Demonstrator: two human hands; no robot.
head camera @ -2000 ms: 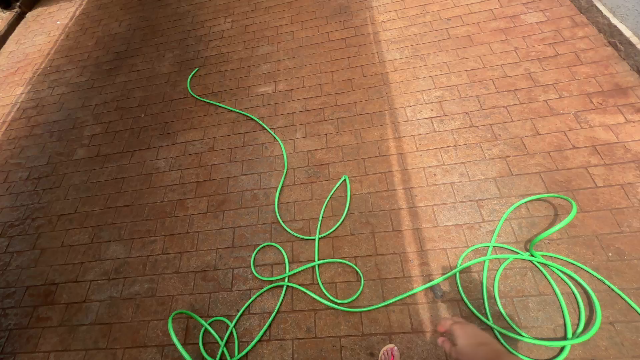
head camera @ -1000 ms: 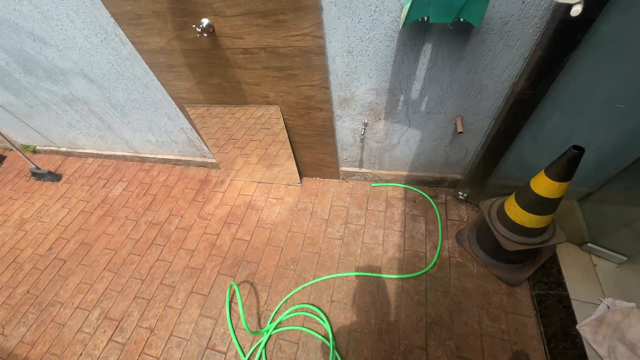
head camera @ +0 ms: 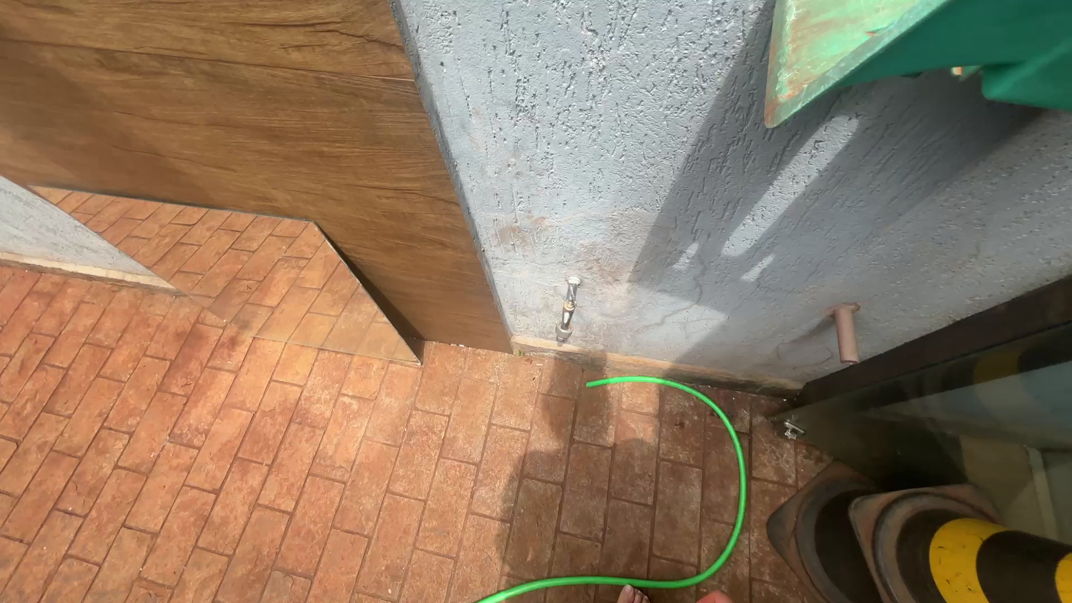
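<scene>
A thin green hose (head camera: 741, 486) curves over the brick paving in the head view. Its free end lies near the foot of the grey textured wall, just below a small metal tap (head camera: 568, 311) fixed low on that wall. Hose and tap are apart. The rest of the hose runs out of the bottom edge. Neither my left hand nor my right hand can be made out. Toes (head camera: 632, 595) show at the bottom edge beside the hose, and a small pinkish shape to their right is too cut off to name.
Stacked black and yellow traffic cones (head camera: 963, 536) stand at the lower right, near a dark-framed glass panel (head camera: 963, 402). A short pipe (head camera: 847, 333) sticks out of the wall. A mirror-like panel (head camera: 327, 293) leans at the left against wood-look cladding (head camera: 251, 134). Something green (head camera: 888, 50) hangs at upper right.
The view has swung up to the wall and come nearer the tap. A hand seen near the coiled hose two seconds ago is out of view, and the coils have left the frame.
</scene>
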